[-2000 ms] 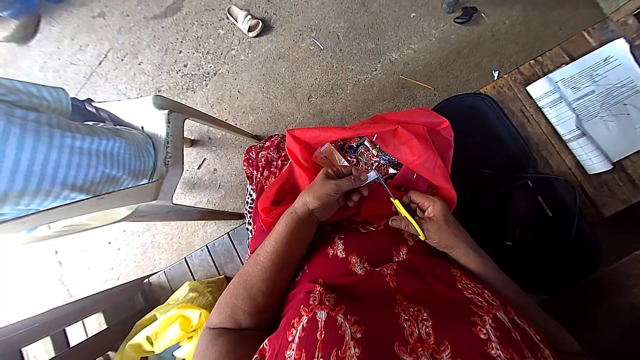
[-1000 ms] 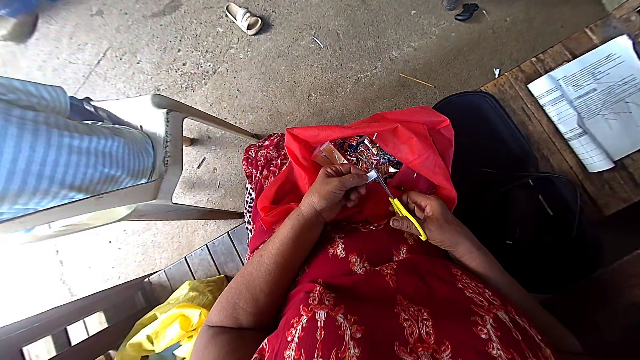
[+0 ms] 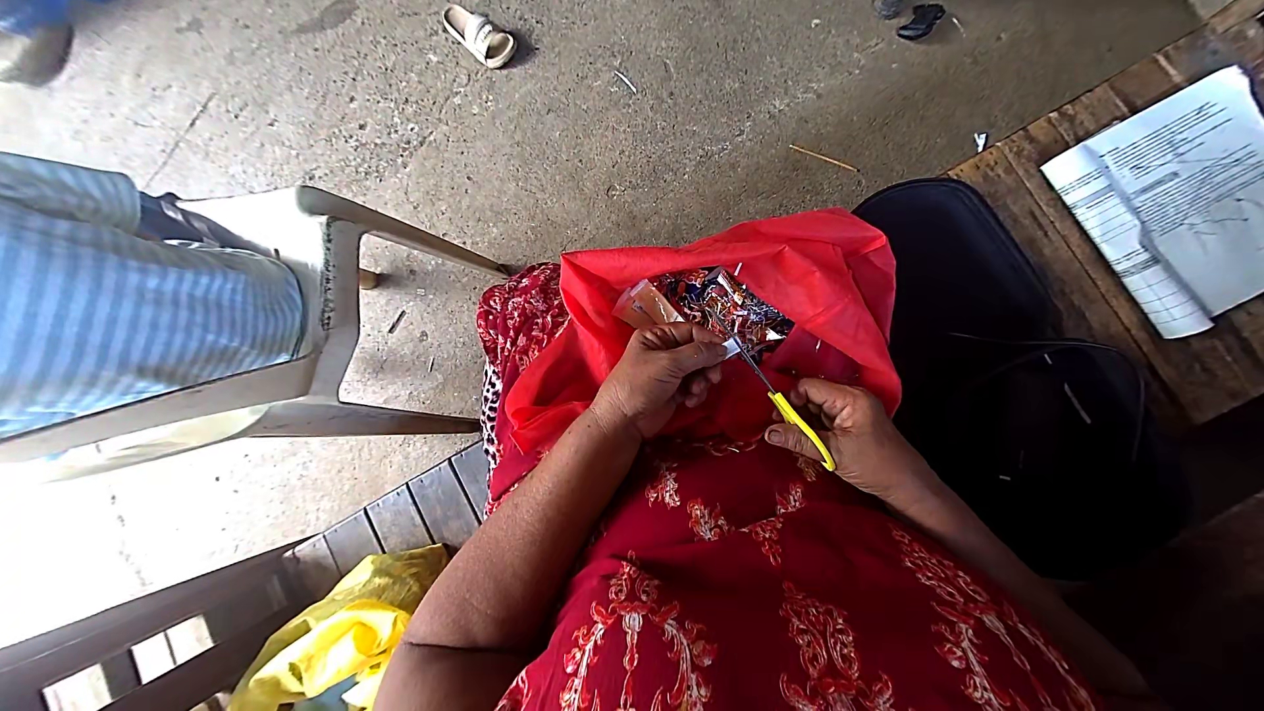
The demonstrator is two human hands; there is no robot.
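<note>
A red cloth bag (image 3: 829, 267) lies open on my lap, with many small cut scraps (image 3: 731, 301) inside it. My left hand (image 3: 671, 375) pinches a small white piece (image 3: 732, 348) between thumb and fingers over the bag's mouth. In my right hand (image 3: 834, 430) is a pair of scissors with yellow handles (image 3: 802, 432); the blades reach up to the white piece. An orange-brown packet (image 3: 649, 304) rests at the left side of the opening, just beyond my left hand.
A person in a striped garment (image 3: 148, 306) sits on a plastic chair (image 3: 341, 296) at left. Yellow plastic bag (image 3: 346, 632) at lower left. A black bag (image 3: 968, 267) lies at right, beside a wooden table (image 3: 1106, 227) bearing printed papers (image 3: 1185, 197). A sandal (image 3: 479, 37) is on the floor.
</note>
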